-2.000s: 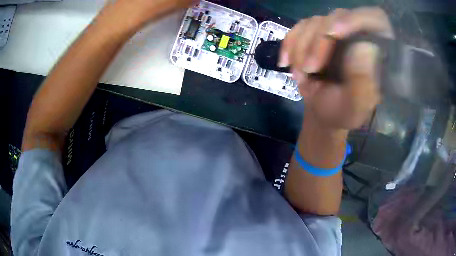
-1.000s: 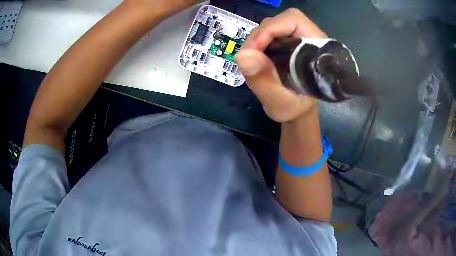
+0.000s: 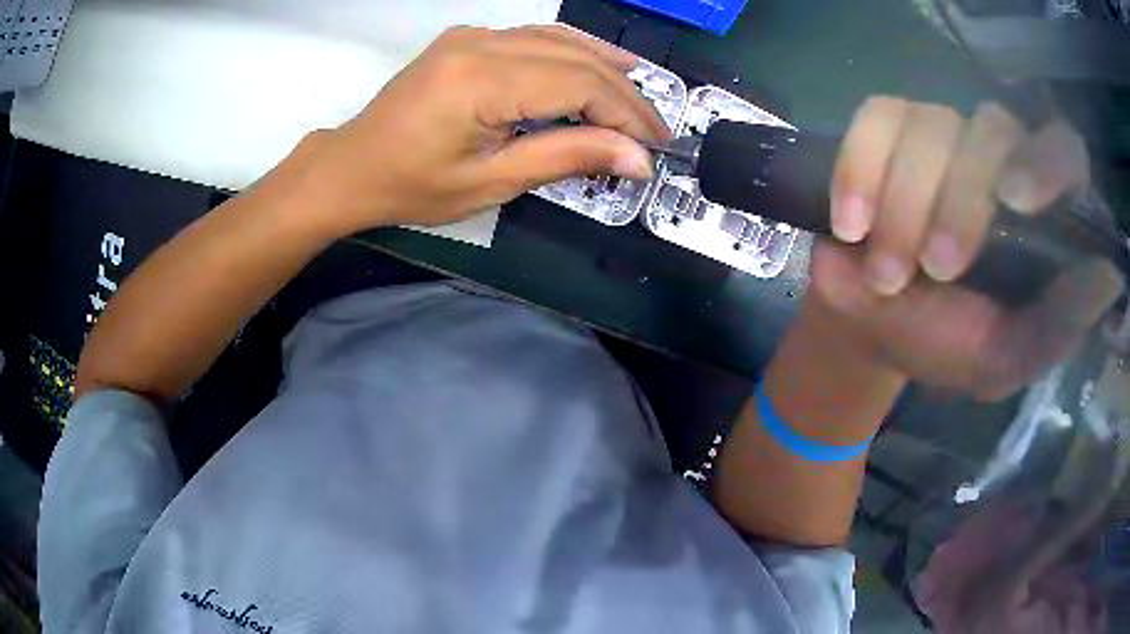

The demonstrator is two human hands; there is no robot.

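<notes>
My right hand (image 3: 942,235) grips the black electric screwdriver (image 3: 768,170), held sideways with its nose to the left. Its thin silver bit reaches the fingertips of my left hand (image 3: 496,130), where thumb and forefinger come together at the bit. Whether a screw is between them is too small to tell. My left hand lies over a white housing half (image 3: 616,207) and hides most of it; the circuit board is almost wholly hidden. A second white housing half (image 3: 719,229) lies just to its right, partly under the screwdriver.
A white sheet (image 3: 223,93) lies on the dark green bench top (image 3: 582,279) at the left. A blue bin (image 3: 700,10) shows at the top edge. A grey slotted piece (image 3: 31,37) is at the top left. Clear plastic (image 3: 1022,421) and maroon cloth (image 3: 1010,557) are at the right.
My left hand has come down from the top edge over the left housing. My right hand and screwdriver have moved right, uncovering the right housing. The blue bin shows more.
</notes>
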